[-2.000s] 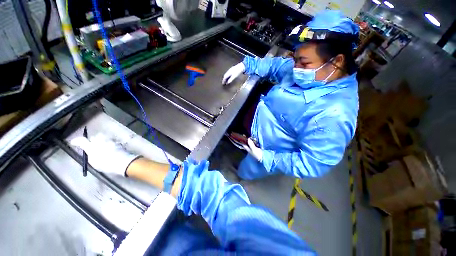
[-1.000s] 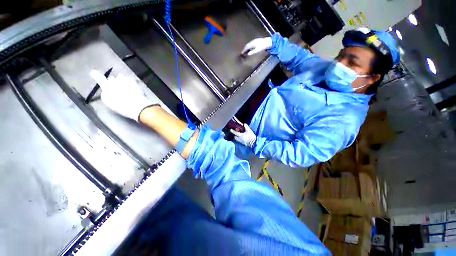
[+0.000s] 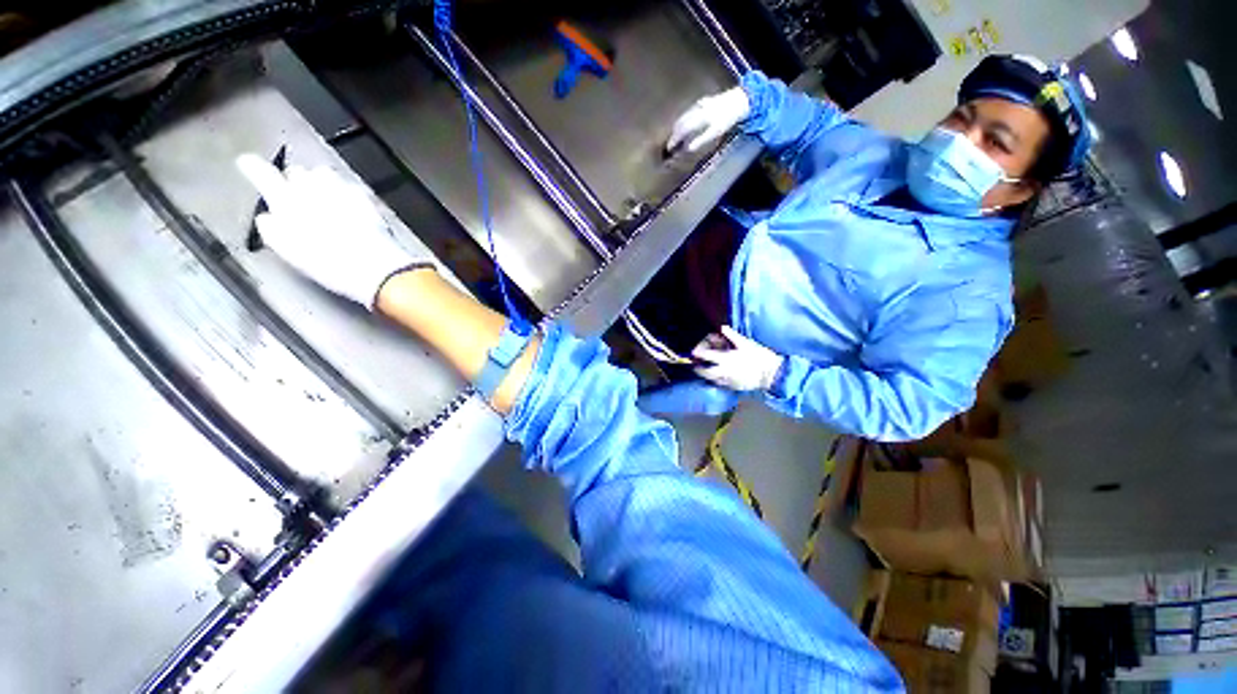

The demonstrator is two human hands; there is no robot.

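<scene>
My right hand (image 3: 332, 233), in a white glove with a blue strap at the wrist, reaches over the metal conveyor bed (image 3: 82, 420). It holds a thin dark tool (image 3: 255, 231), partly hidden by the fingers. I cannot tell if this is a pen or tweezers. The index finger points toward the upper left. Dark cross shafts (image 3: 163, 346) run across the bed below the hand. My left hand is not in view.
A person (image 3: 882, 271) in a light blue smock stands at the right, one gloved hand over the adjoining section. An orange-headed scraper (image 3: 583, 57) lies there. A blue cord (image 3: 482, 176) hangs beside my forearm. Cartons (image 3: 936, 515) stand behind.
The camera view has tilted since the earliest frame. My right hand still holds the tool, now at a steeper angle than a second ago. The person's lower hand has moved right and the head is raised.
</scene>
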